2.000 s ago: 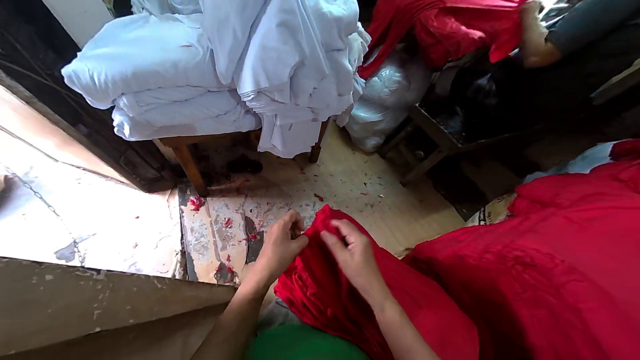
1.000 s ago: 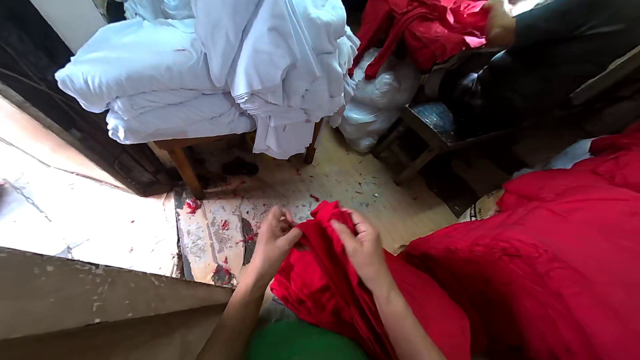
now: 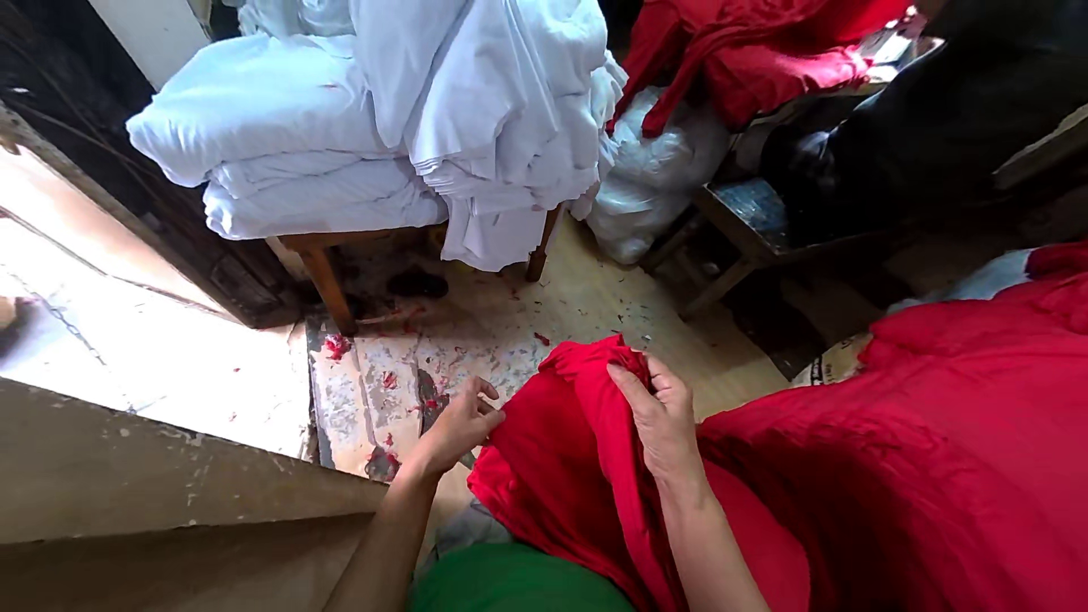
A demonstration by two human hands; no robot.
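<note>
Red fabric [image 3: 561, 459] lies over my lap, its upper edge gathered and raised. My right hand [image 3: 663, 408] pinches that edge between thumb and fingers. At the fabric's left side is my left hand [image 3: 466, 425], fingers curled and thumb near the cloth; whether it grips any of it cannot be told. A larger heap of red fabric [image 3: 960, 399] spreads over the right side, close to my right forearm.
Folded white cloth [image 3: 272, 110] is stacked on a wooden table [image 3: 327, 280] ahead. A filled plastic bag [image 3: 646, 178] stands beside it. Further right are a low stool [image 3: 748, 212], a person in dark clothing [image 3: 943, 127] and more red cloth [image 3: 765, 68]. Scraps litter the floor [image 3: 501, 331].
My left hand has moved left, away from my right hand and the gathered edge. My right hand still holds the cloth. The other person's hand no longer shows at the upper right.
</note>
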